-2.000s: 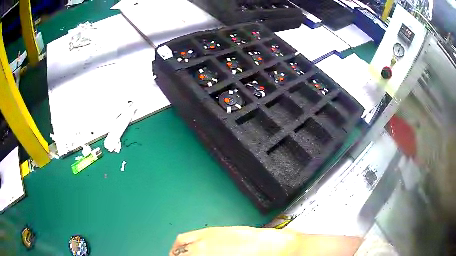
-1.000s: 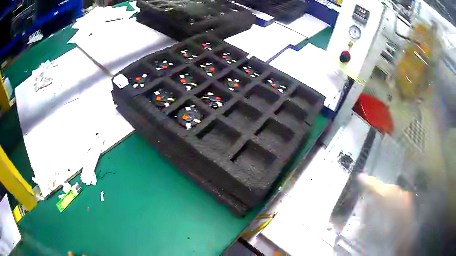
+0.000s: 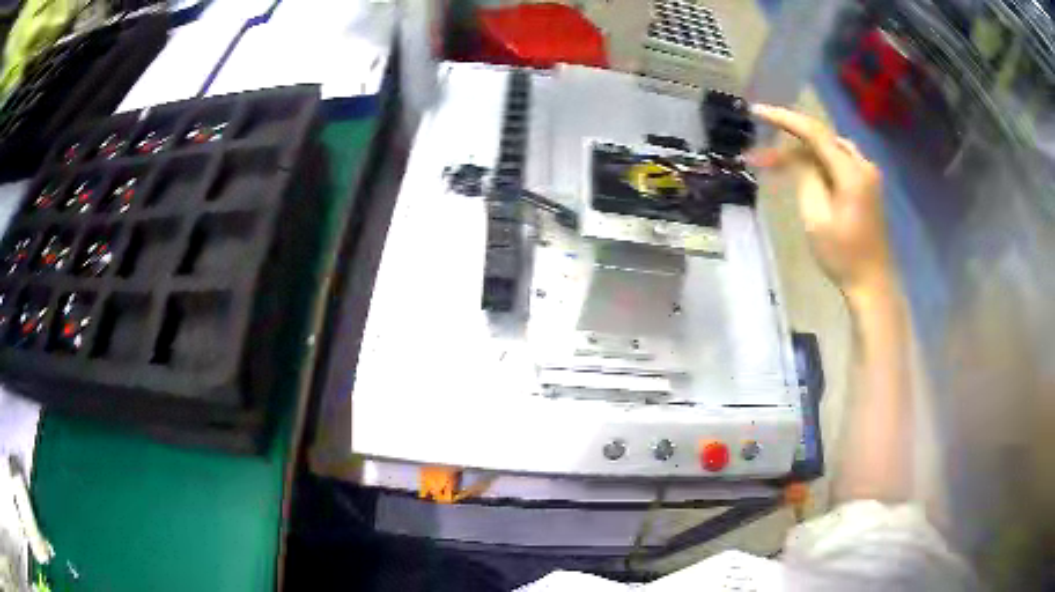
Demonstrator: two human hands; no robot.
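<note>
My right hand point(image 3: 835, 191) is bare and reaches in from the lower right. Its fingertips are at a black block point(image 3: 728, 125) on the right side of the machine's fixture; whether they grip it I cannot tell. The press fixture point(image 3: 654, 231) is a metal block with a dark recess on the white machine bed point(image 3: 428, 347). A round module with a yellow-gold centre point(image 3: 656, 178) lies in the recess. My left hand is not in view.
The black foam tray point(image 3: 260, 249) stands left on the green mat point(image 3: 162, 509), its pockets partly filled. A black cable chain point(image 3: 504, 197) runs along the bed. A red button point(image 3: 714, 456) is on the machine's front. A red object point(image 3: 541, 35) lies behind the bed.
The view has swung right from the tray to the machine. The blurred hand at the lower right is now seen clearly at the fixture's right side.
</note>
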